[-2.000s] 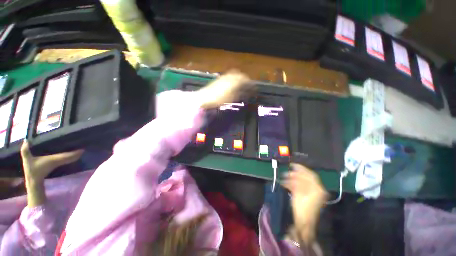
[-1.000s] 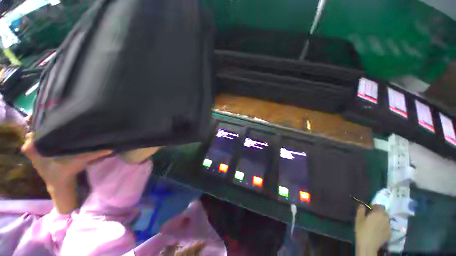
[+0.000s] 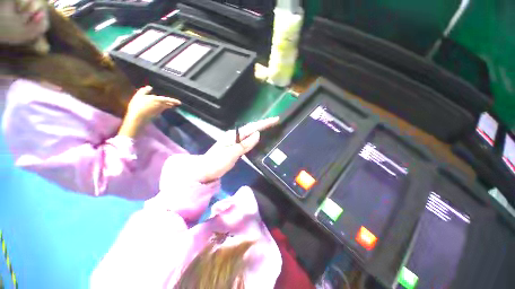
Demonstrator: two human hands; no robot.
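The black phone tray (image 3: 344,169) lies at a slant at the centre right, cut off by the lower right edge. Three dark phones show in its slots: the left one (image 3: 308,148), the middle one (image 3: 367,197) and the right one (image 3: 437,242). Each lit screen has white text and a green square; the left and middle ones also show an orange-red square. My left hand (image 3: 231,151) is beside the tray's left end, fingertips near its edge, with a small thin dark piece (image 3: 238,134) between the fingers. My right hand is not in view.
A person in a pink smock (image 3: 73,141) sits at the left, one hand (image 3: 148,107) beside stacked black trays (image 3: 226,84) holding three bright-screened phones. A post in yellowish film (image 3: 285,45) stands behind. More black trays (image 3: 361,62) lie at the back. Blue floor (image 3: 51,226) shows lower left.
The view has turned left and is closer to the phones. The dark tray stack raised at the left now rests on the bench. My right hand has left the picture; my left hand is by the phone tray.
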